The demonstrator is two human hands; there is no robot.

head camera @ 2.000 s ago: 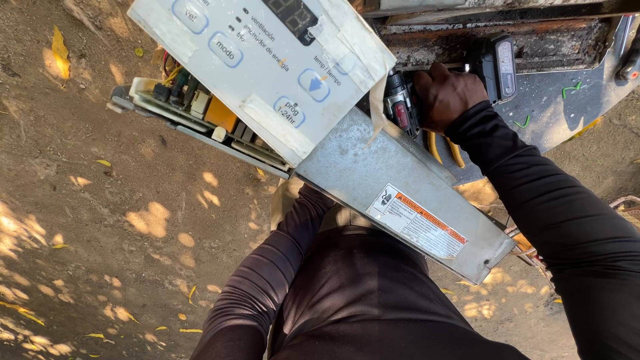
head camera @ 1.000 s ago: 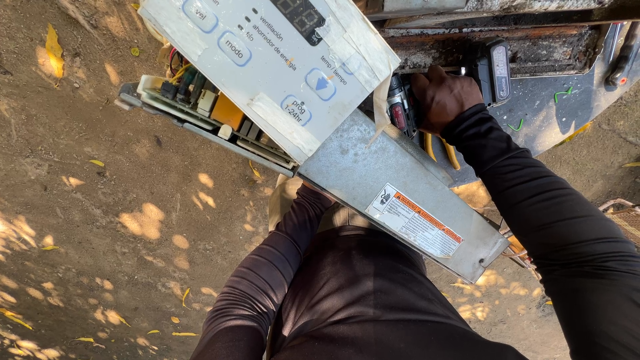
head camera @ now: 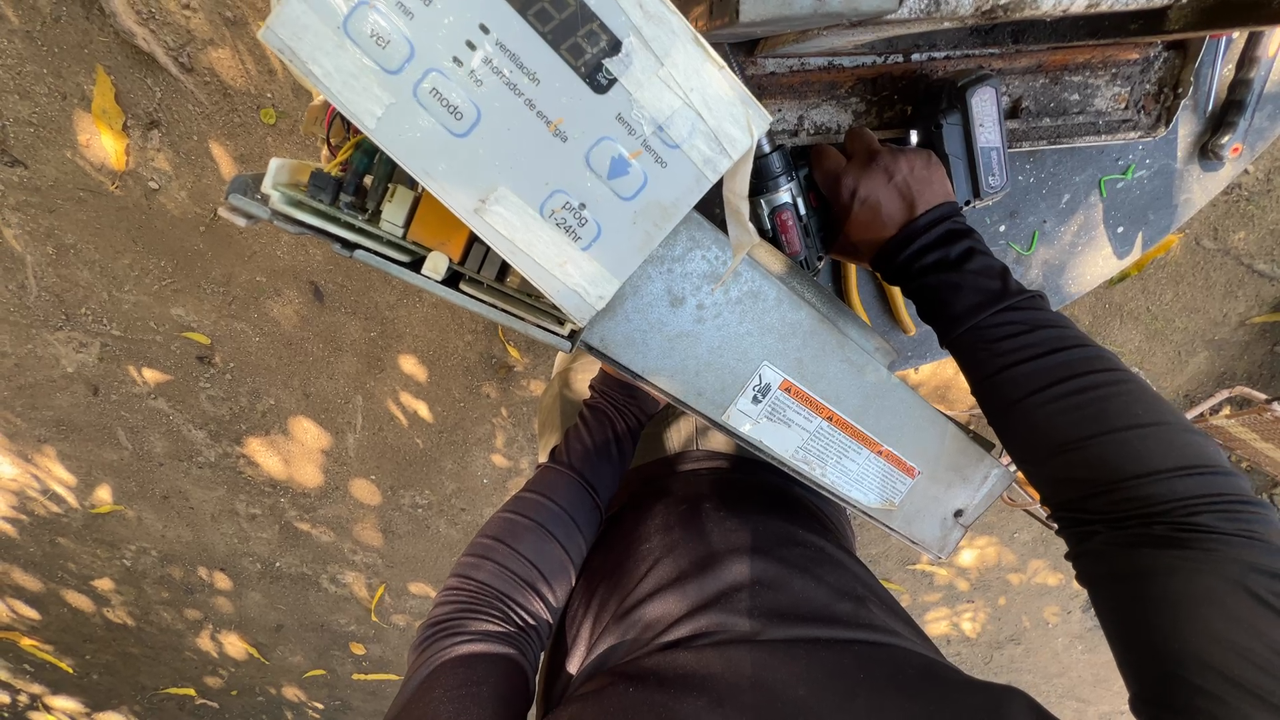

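An air conditioner's control panel (head camera: 520,130) with button markings lies tilted at the top, joined to or resting on a grey sheet-metal housing (head camera: 760,330) that bears a warning label. Beneath the panel's left edge a circuit board (head camera: 400,215) with wires and an orange component shows. My right hand (head camera: 880,190) is closed around a cordless drill (head camera: 790,215), right of the panel; its battery points up and right. My left hand (head camera: 632,385) is almost wholly hidden under the housing's lower edge, so its grip does not show.
Yellow-handled pliers (head camera: 880,295) lie below the drill on a dark round tabletop (head camera: 1080,240). Green wire scraps (head camera: 1115,180) and a dark-handled tool (head camera: 1240,100) are farther right. A dirty metal tray (head camera: 1080,95) stands at the top. Dirt ground with leaves surrounds everything.
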